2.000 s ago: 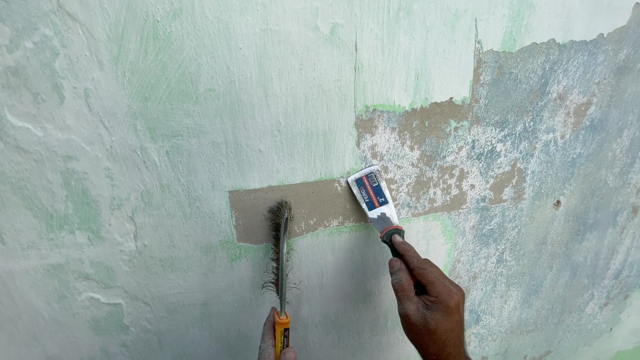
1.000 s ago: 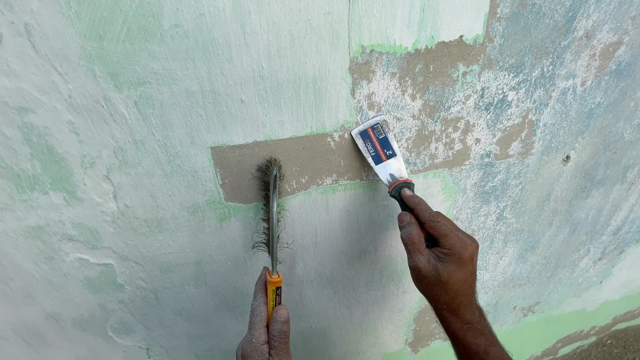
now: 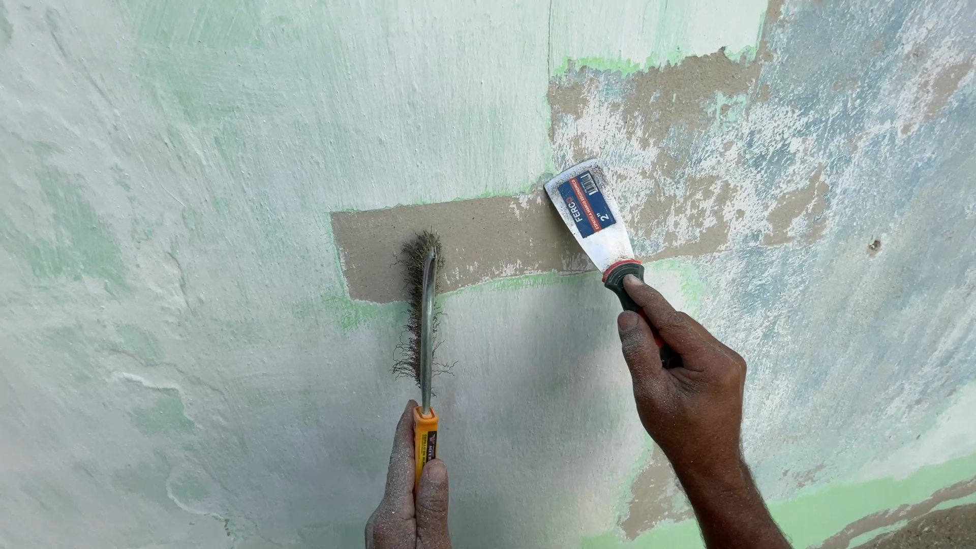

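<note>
My left hand (image 3: 412,488), dusty, holds a wire brush (image 3: 427,328) upright by its yellow handle at the lower middle. The brush's frayed bristles lie over the left part of a bare grey-brown strip (image 3: 496,236) on the painted wall. To the right, my right hand (image 3: 690,381) grips a putty knife (image 3: 591,213) by its dark handle with a red collar. The knife's wide metal blade bears a blue label and lies over the strip's right part, tilted up to the left. Whether the blade or bristles touch the wall cannot be told.
Pale green and white paint (image 3: 229,152) covers the wall at left, with raised, uneven patches. At right is a worn blue and white area (image 3: 877,168) with bare spots and a small hole (image 3: 874,245). A bright green band (image 3: 839,503) crosses the lower right.
The view has shifted somewhat. Both hands still hold the same tools; a change in the wall surface is not plain.
</note>
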